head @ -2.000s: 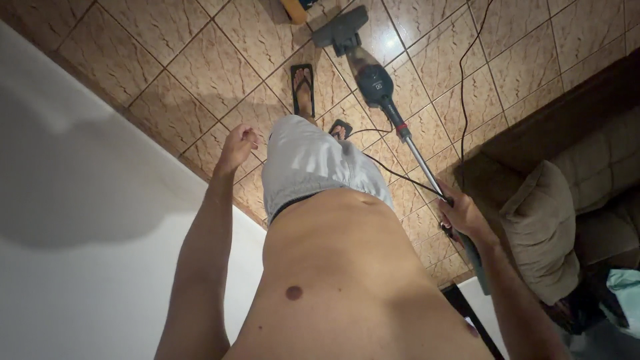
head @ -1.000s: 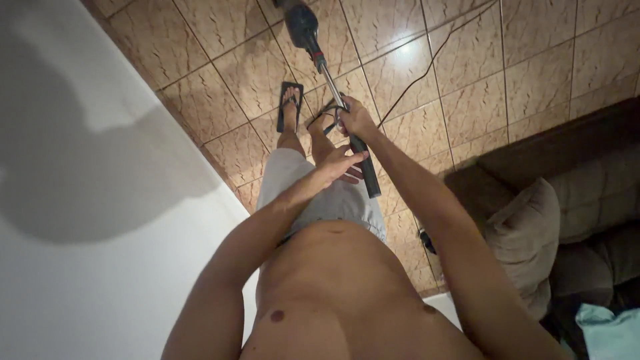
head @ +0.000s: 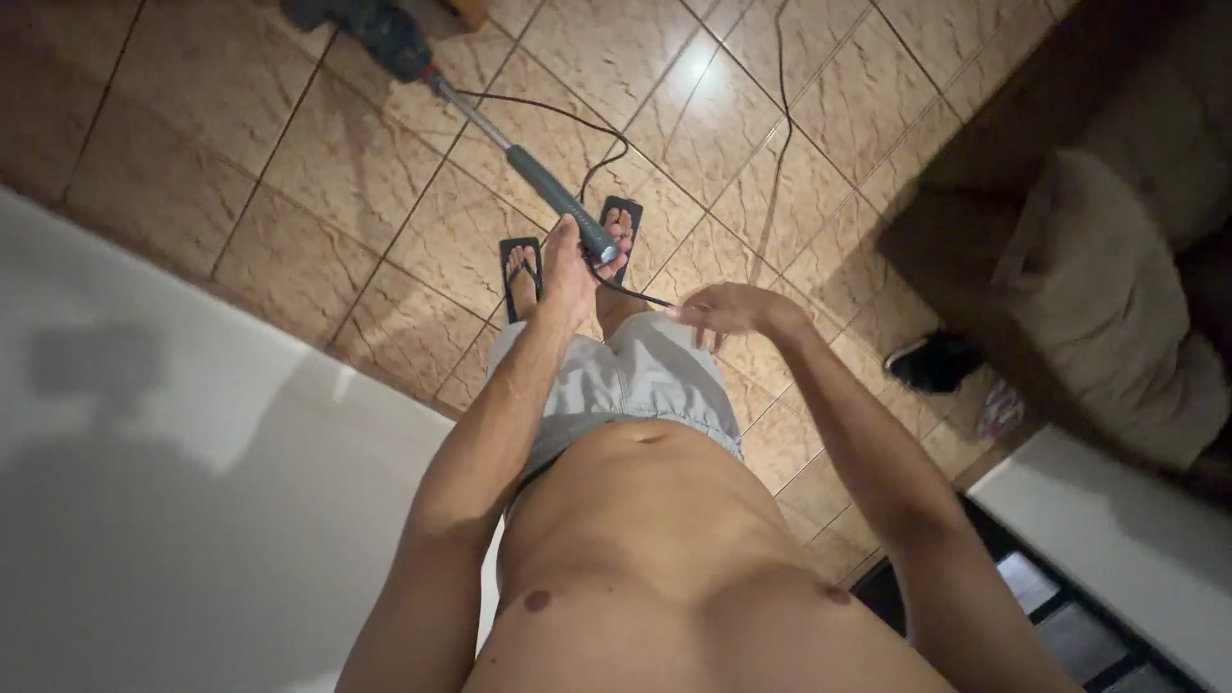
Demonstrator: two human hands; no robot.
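Note:
A corded stick vacuum cleaner [head: 395, 43] reaches out to the upper left, its motor body dark and its tube metal. Around the end of its dark green-grey handle [head: 553, 192] my left hand [head: 582, 260] is closed, thumb on the near side. Its black power cord [head: 616, 144] loops over the floor and also runs from the handle end toward my right hand [head: 727, 313]. That hand is beside my right thigh, fingers bent, at the cord; whether it grips the cord I cannot tell. The floor head of the vacuum is hidden or out of view.
My feet in black flip-flops [head: 521, 279] stand on the tiled floor. A white wall [head: 241, 462] runs along the left. To the right are a brown sofa [head: 943, 231] with a beige cushion [head: 1097, 289] and a black shoe [head: 934, 362]. An orange object [head: 467, 12] is at the top.
My left hand, free two seconds ago, now holds the vacuum's handle. My right hand has let go of the vacuum and moved away to the right. The vacuum now points to the upper left.

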